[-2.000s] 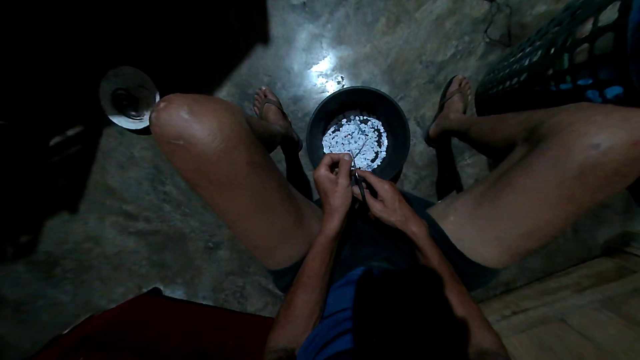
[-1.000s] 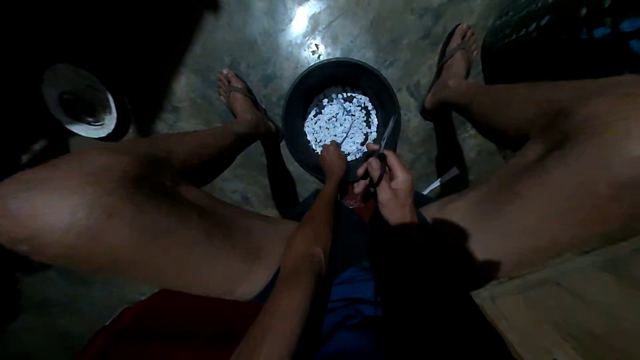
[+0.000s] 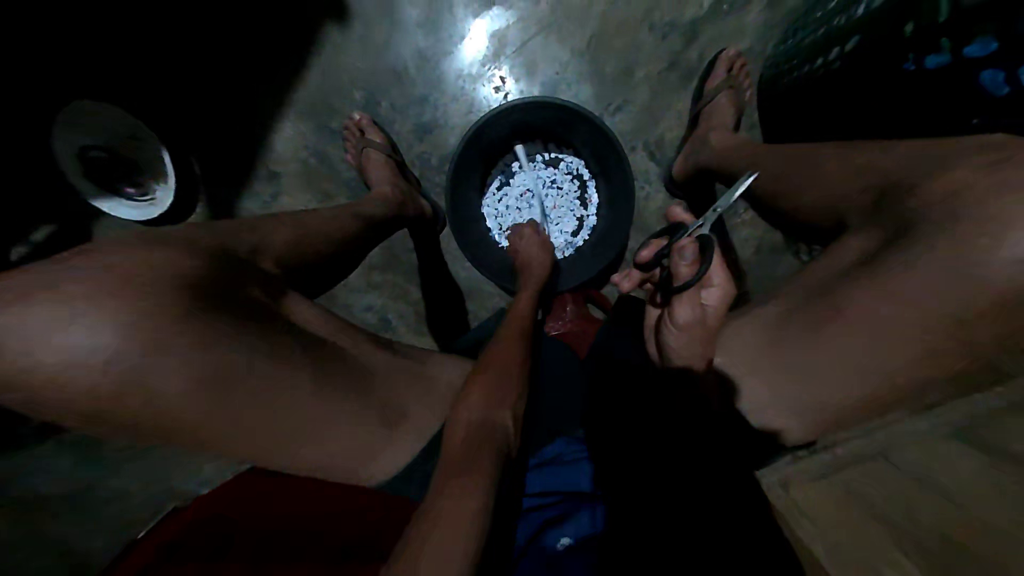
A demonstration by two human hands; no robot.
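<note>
A dark round basin (image 3: 466,192) stands on the floor between my feet, with many small white paper-like pieces (image 3: 572,192) spread on its bottom. Reaching over the near rim, my left hand (image 3: 531,250) is closed around the lower end of a thin white rolled strip (image 3: 528,172), which points away over the pieces. My right hand (image 3: 690,308) is to the right of the basin, above my thigh. In it are scissors (image 3: 694,240) with black handles; their metal blades look closed and point up to the right.
Beneath the near rim of the basin lies a red plastic bag (image 3: 572,316). A round metallic dish or lid (image 3: 152,192) is at the far left. A dark crate with openings (image 3: 848,88) stands at the upper right. My feet in flip-flops flank the basin.
My hands were together at the basin's near rim two seconds ago and are now apart. The left reaches into the basin; the right has moved off to the right with the scissors.
</note>
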